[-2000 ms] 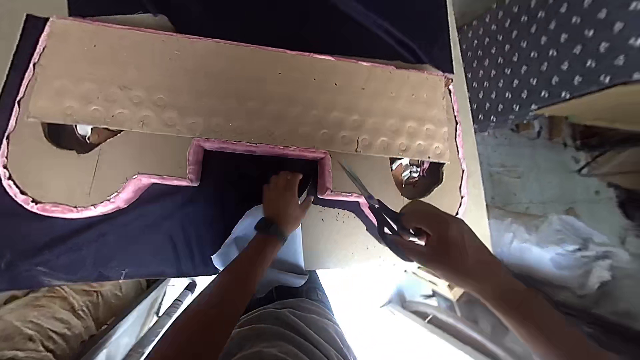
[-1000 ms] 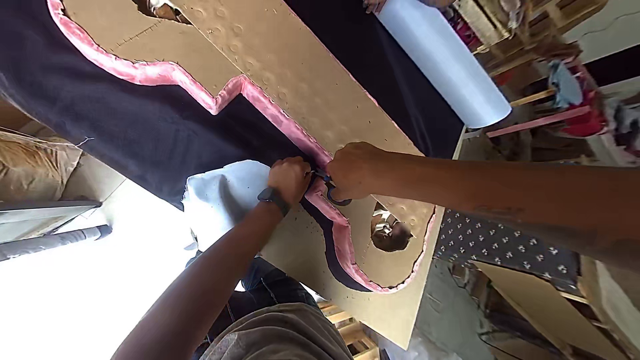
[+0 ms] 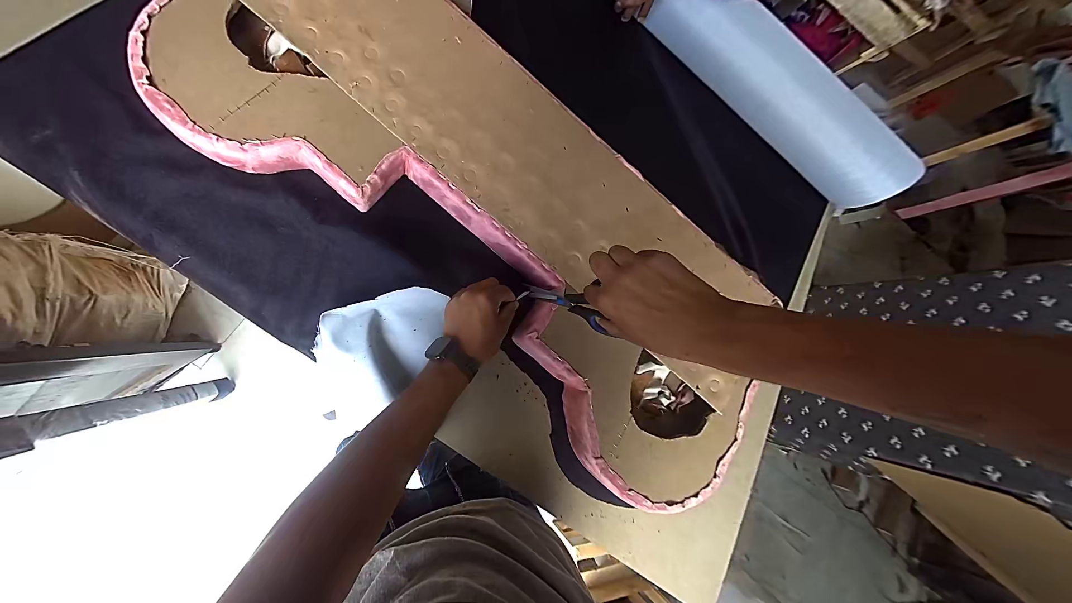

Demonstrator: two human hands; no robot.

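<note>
A large tan board panel (image 3: pixel 502 159), edged with pink padding (image 3: pixel 469 213), lies on dark navy fabric (image 3: pixel 251 226). My right hand (image 3: pixel 649 297) grips blue-and-black handled scissors (image 3: pixel 578 308), their blades pointing left over the pink edge at an inner corner of the notch. Close to the blade tips, my left hand (image 3: pixel 483 316), wearing a dark watch, pinches the navy fabric; the pinched part is mostly hidden by the fingers. Pale blue-white cloth (image 3: pixel 381 335) shows beside my left hand, light side up. Two ragged holes are cut in the panel.
A pale blue roll (image 3: pixel 787 100) lies across the upper right of the worktable (image 3: pixel 670 536), with another person's hand (image 3: pixel 634 8) at its upper end. Patterned dark fabric (image 3: pixel 896 427) is at right, wood pieces beyond it. A cloth-covered bundle (image 3: pixel 79 289) stands at left.
Two seconds ago the scissors were open to the right of my left hand; now their blades are beside its fingers at the notch corner. The view has turned strongly.
</note>
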